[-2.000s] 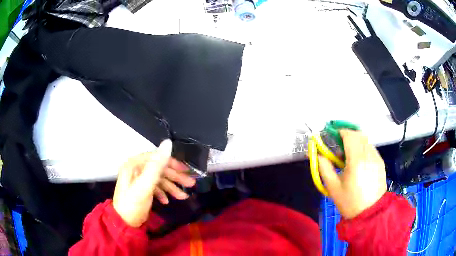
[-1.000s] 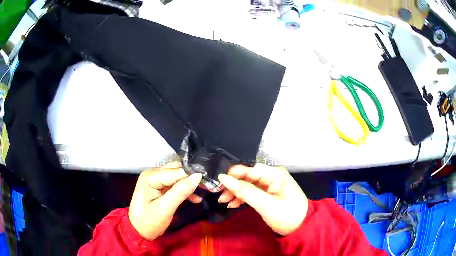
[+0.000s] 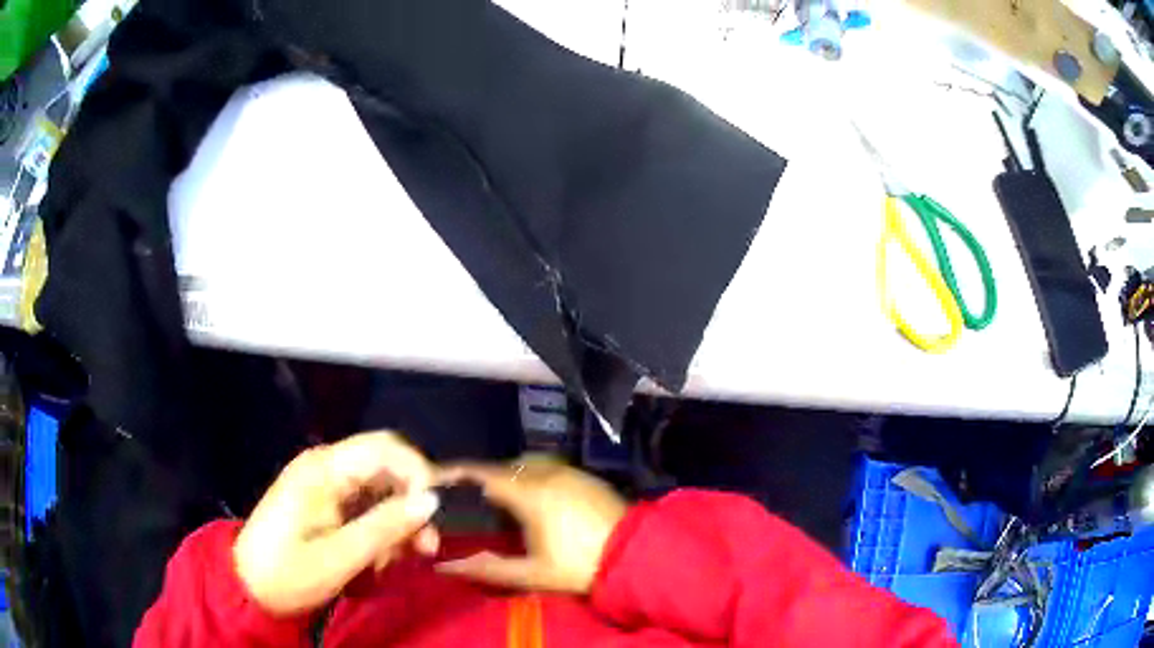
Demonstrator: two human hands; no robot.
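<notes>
The black garment (image 3: 633,190) lies across the white table, its cut end near the front edge with a small flap hanging over it. My left hand (image 3: 335,519) and my right hand (image 3: 538,525) are close together below the table edge, over the lap. A small black piece (image 3: 465,509) is between them, pinched by my left fingertips. My right hand is blurred, its fingers around the piece's right side; whether it grips is unclear. Scissors (image 3: 930,272) with one yellow and one green handle lie on the table at right.
A black device with two prongs (image 3: 1053,272) lies right of the scissors on the white table (image 3: 810,367). Blue crates (image 3: 905,544) stand below right. A brown cardboard piece (image 3: 1012,38) and machine parts are at upper right. More black cloth hangs at left.
My right hand released the scissors, then joined my left at the garment's end. Both hands have since left it and moved down to the lap with a small black piece. The garment shifted right in view.
</notes>
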